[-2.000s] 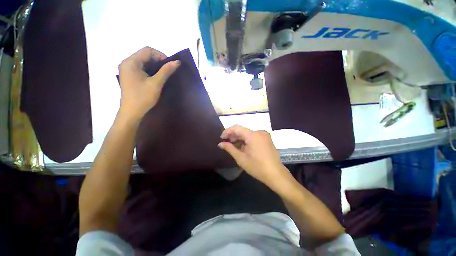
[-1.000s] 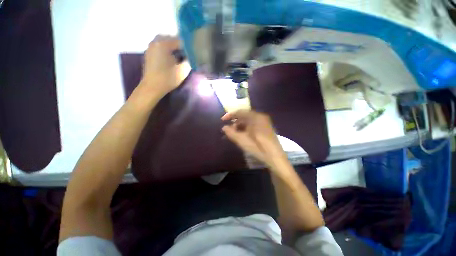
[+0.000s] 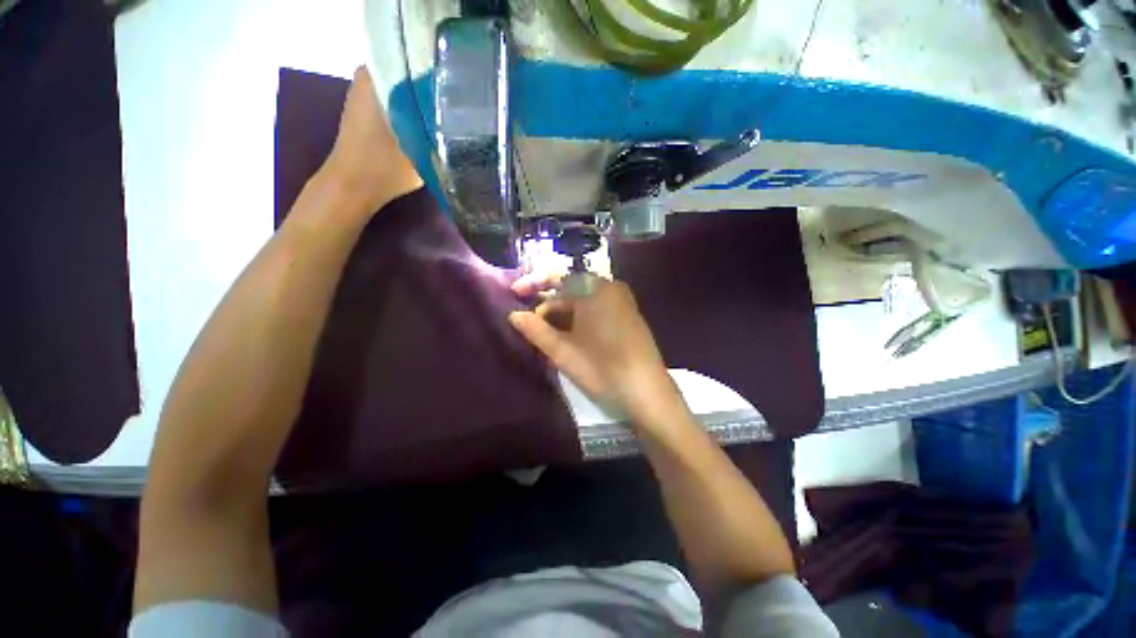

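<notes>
A dark maroon cut panel [image 3: 430, 361] lies left of the needle, its right edge at the lit presser foot [image 3: 576, 239] of the JACK sewing machine [image 3: 797, 156]. My left hand [image 3: 371, 156] lies on the panel's upper part; its fingers are hidden behind the machine head. My right hand [image 3: 592, 334] is just in front of the presser foot, thumb and fingertips pinching the panel's right edge. A curved-edge maroon panel [image 3: 716, 299] lies flat right of the needle, partly under the machine arm.
A long rounded maroon panel [image 3: 62, 237] lies at far left. Thread snips [image 3: 923, 328] lie on the table at right. A measuring tape [image 3: 872, 409] runs along the front edge. A blue crate [image 3: 972, 442] and crumpled maroon cloth [image 3: 916, 548] are below right. A yellow-green coil [image 3: 660, 38] sits on the machine.
The panel's edge has come to the needle area. My left hand has gone behind the machine head. My right hand has moved up to the presser foot. The camera view has shifted.
</notes>
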